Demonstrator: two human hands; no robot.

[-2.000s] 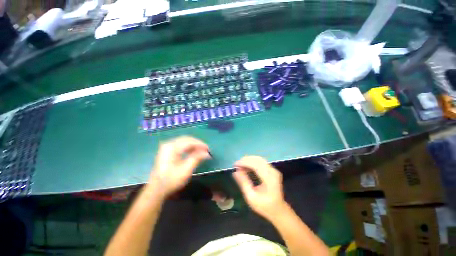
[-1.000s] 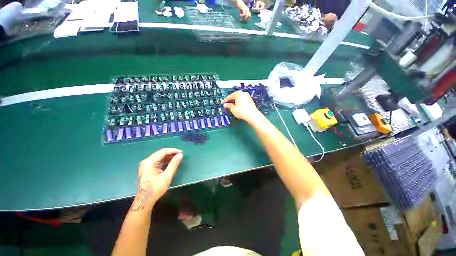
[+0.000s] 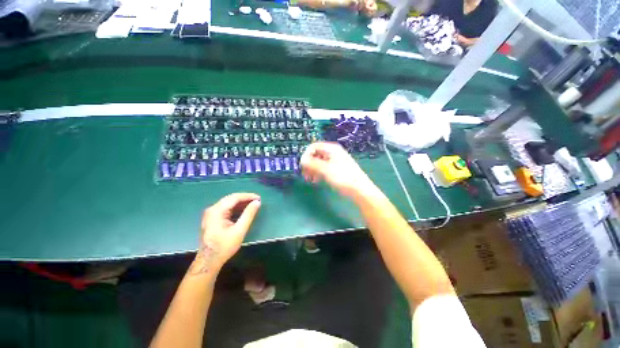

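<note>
A clear blister tray (image 3: 234, 138) lies on the green mat, with rows of green and black circuit boards and a near row of purple units (image 3: 228, 166). A heap of dark purple housings (image 3: 353, 133) lies right of it. Small black parts (image 3: 276, 181) lie at its near edge. My right hand (image 3: 326, 166) is blurred over the tray's near right corner, fingers bent together; whether it holds anything cannot be told. My left hand (image 3: 231, 216) is near the bench edge, thumb and fingertips close together; anything between them is too small to tell.
A crumpled plastic bag (image 3: 412, 121) stands behind the heap. A white adapter (image 3: 421, 163) and a yellow push-button box (image 3: 451, 170) are at the right. Stacked ribbed trays (image 3: 554, 248) and brown cartons (image 3: 476, 255) are at lower right. A person (image 3: 474, 17) sits across the bench.
My right hand has moved from the edge of the housing heap toward me, to the tray's near right corner. My left hand stays near the bench edge. The camera view has shifted slightly.
</note>
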